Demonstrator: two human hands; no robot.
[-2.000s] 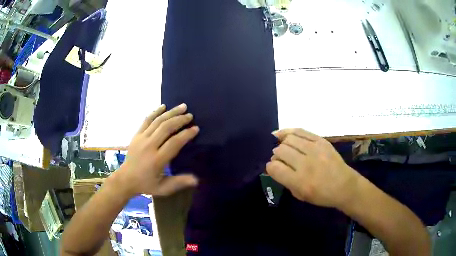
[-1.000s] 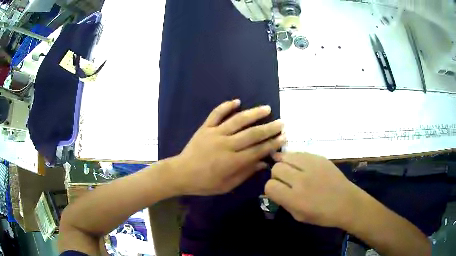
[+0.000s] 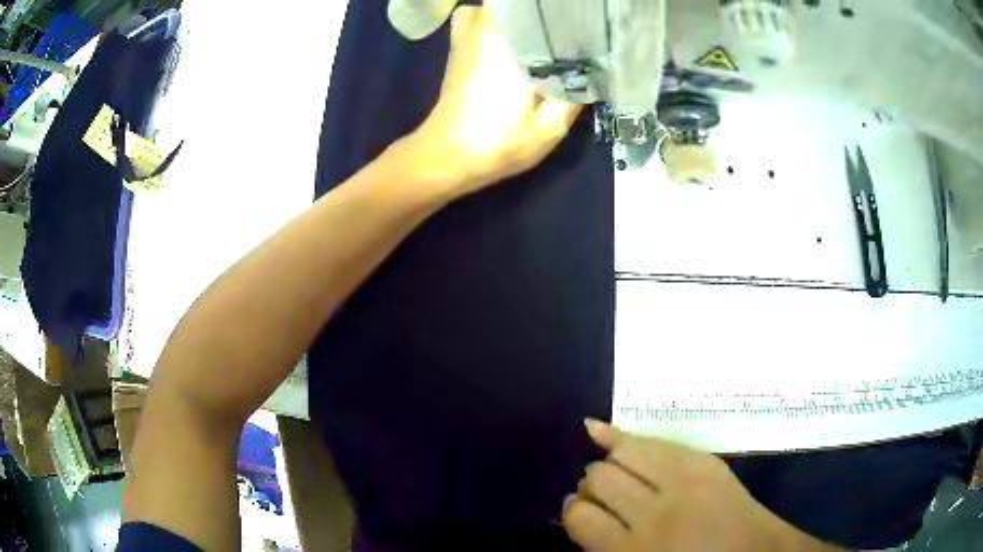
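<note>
A long dark fabric panel (image 3: 474, 313) runs from the sewing machine (image 3: 604, 43) over the table's near edge. Its right edge lies at the presser foot (image 3: 625, 127). My left hand (image 3: 485, 119) lies on the panel beside the needle area, partly hidden behind the machine head; its fingertips are mostly hidden. My right hand (image 3: 658, 496) is at the panel's right edge, just below the table edge, with thumb and fingers closed on the cloth edge.
Black-handled thread snips (image 3: 868, 232) and a thin metal rod (image 3: 944, 232) lie right of the needle. A dark bundle (image 3: 75, 205) with a cream ticket (image 3: 129, 151) lies on a purple-blue bin (image 3: 121, 270) at left. A cardboard box (image 3: 32, 415) stands lower left.
My left hand has moved forward along the panel to the needle area. My right hand stays at the cloth's right edge, lower in view. The view has shifted, showing more of the machine head.
</note>
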